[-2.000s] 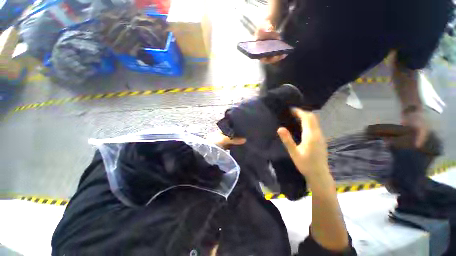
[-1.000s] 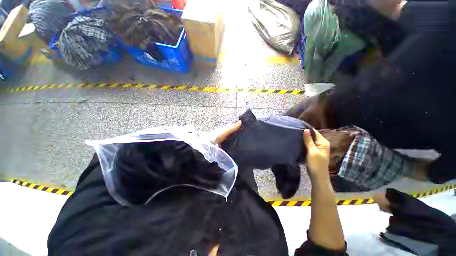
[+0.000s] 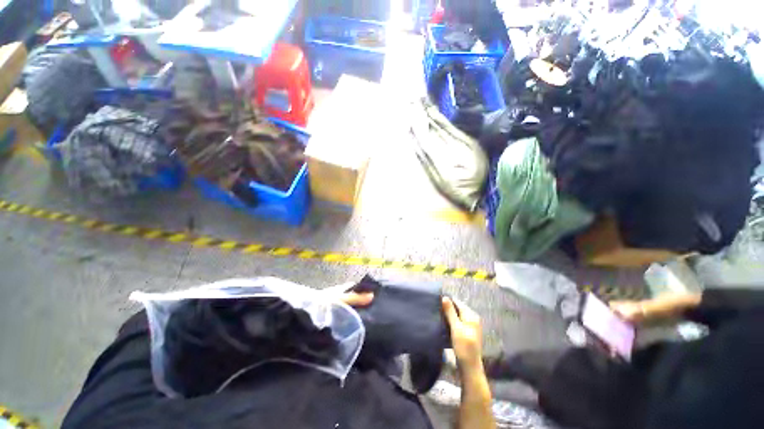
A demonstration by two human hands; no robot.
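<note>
A black garment piece [image 3: 405,318] is held stretched between my two hands, just right of the bag. My left hand [image 3: 358,298] grips its upper left edge; only a few fingers show beside the bag's rim. My right hand [image 3: 463,325] grips its right edge, thumb on top. The clear plastic bag [image 3: 345,328] lies open against my front with black cloth inside. Part of the black cloth hangs below my hands.
A person's hand at right holds a phone [image 3: 609,325]. Beyond the yellow-black floor tape stand blue crates [image 3: 289,204] with brown and checked cloth, a cardboard box [image 3: 337,172], a red stool [image 3: 283,82], green cloth [image 3: 526,201] and a large dark cloth heap [image 3: 662,142].
The view has tilted up, showing more of the crates and heaps. The black piece stays stretched between my hands as a second ago. The bystander with the phone shows again at lower right.
</note>
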